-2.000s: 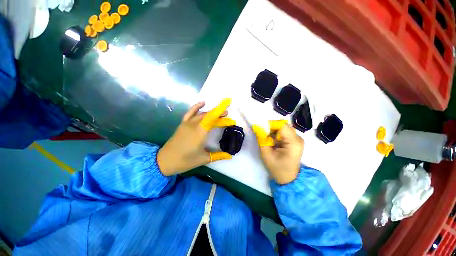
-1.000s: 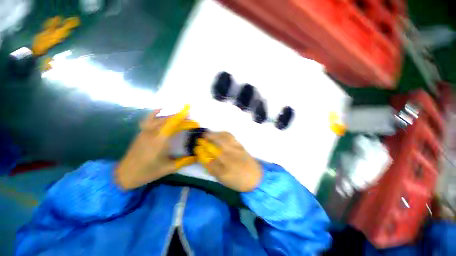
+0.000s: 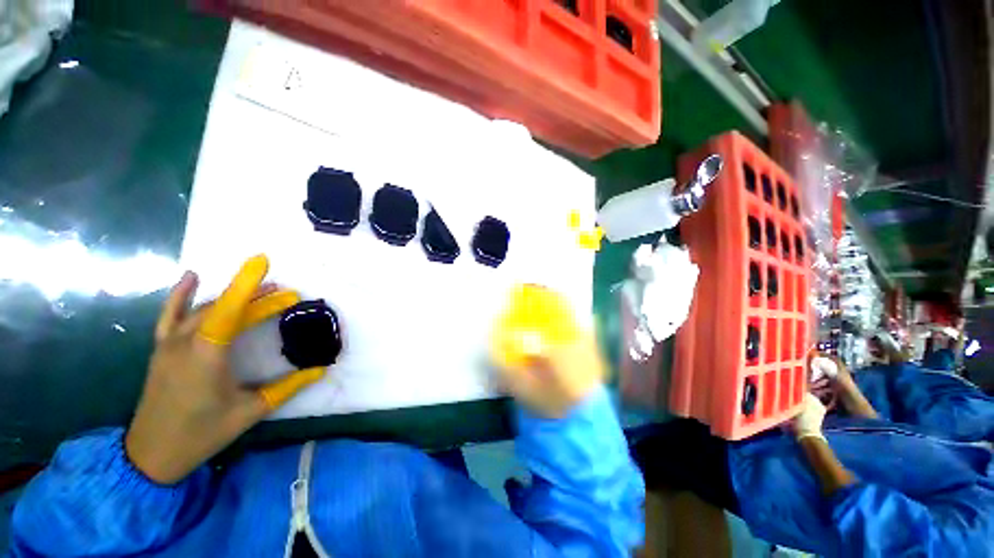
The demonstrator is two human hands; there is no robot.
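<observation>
My left hand (image 3: pixel 207 365), with yellow finger cots, holds a black octagonal watch case (image 3: pixel 311 335) by its edges between thumb and fingers, low over the white work pad (image 3: pixel 414 338). My right hand (image 3: pixel 545 343), also with yellow cots, is blurred over the right part of the pad, away from the case; whether it holds anything cannot be told. Several more black cases lie in a row on the pad, such as the leftmost one (image 3: pixel 332 201). One of them (image 3: pixel 439 234) shows a white, slanting part across its face.
Orange-red foam trays stand beyond the pad (image 3: pixel 523 55) and at the right (image 3: pixel 708 294). A translucent bottle (image 3: pixel 641 210), loose yellow finger cots (image 3: pixel 585 230) and a crumpled white wipe (image 3: pixel 663 289) lie right of the pad. Coworkers in blue smocks (image 3: pixel 872 469) are at the far right.
The view has swung right, bringing the right-hand tray and coworkers into sight. My right hand has moved away from the held case to the right; my left hand keeps the case.
</observation>
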